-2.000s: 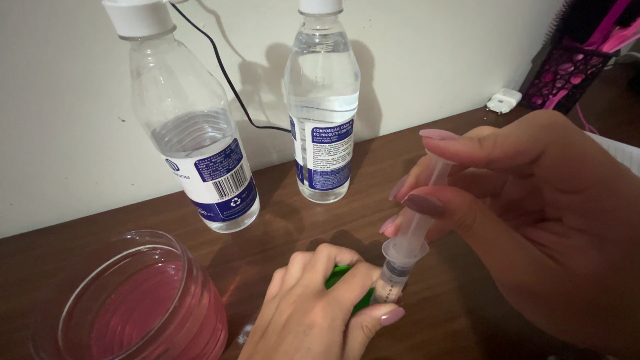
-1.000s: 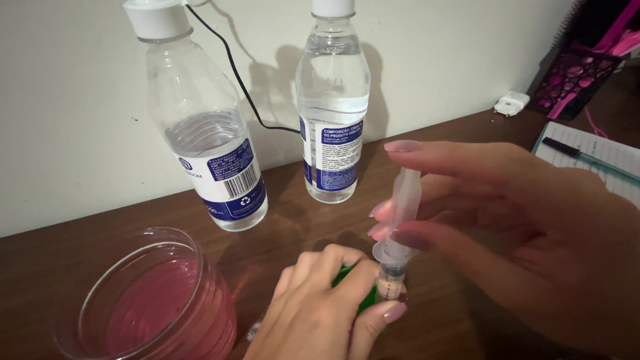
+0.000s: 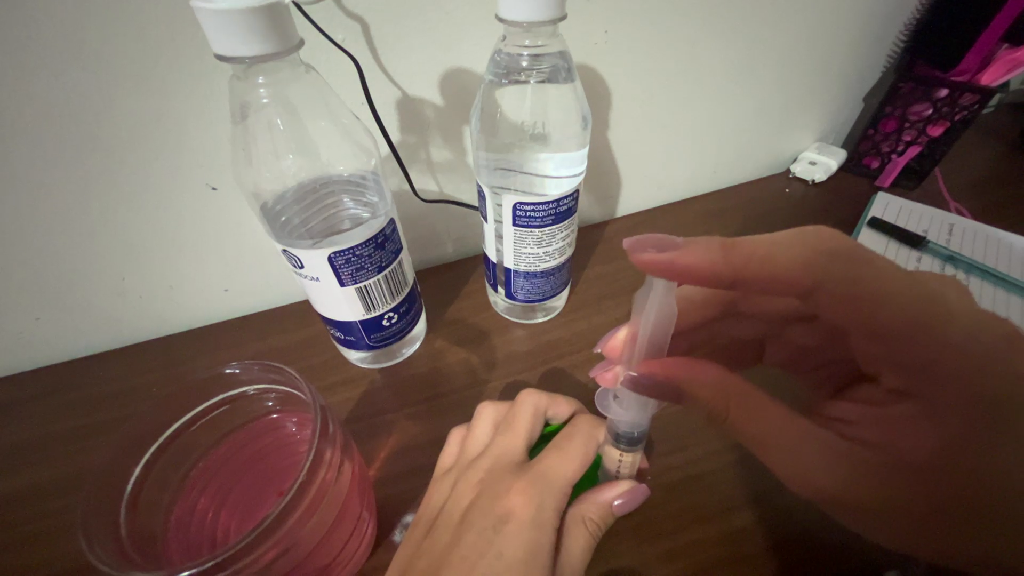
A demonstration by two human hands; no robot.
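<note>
Low in the middle, my left hand (image 3: 520, 488) grips a green object (image 3: 588, 472), mostly hidden under its fingers, with its thumb beside the barrel of a plastic syringe (image 3: 632, 424). My right hand (image 3: 768, 352) holds the syringe's plunger (image 3: 654, 320); its index finger rests on the plunger top and its thumb lies near the flange. The plunger is drawn well out, and its dark rubber seal shows inside the barrel. The syringe stands nearly upright, tip downward; its tip is hidden. A clear jar with pink liquid (image 3: 248, 480) stands left of my left hand.
Two capped, partly filled clear plastic bottles, one at left (image 3: 336, 232) and one at centre (image 3: 532, 176), stand near the wall. A black cable (image 3: 376, 120) runs behind them. At right are a white plug adapter (image 3: 818, 162), a mesh holder (image 3: 920, 120), and a pen (image 3: 944, 252) on a notebook (image 3: 976, 232).
My right index finger has moved onto the plunger's top end, where before it held the plunger's side. My left hand keeps its hold on the green object.
</note>
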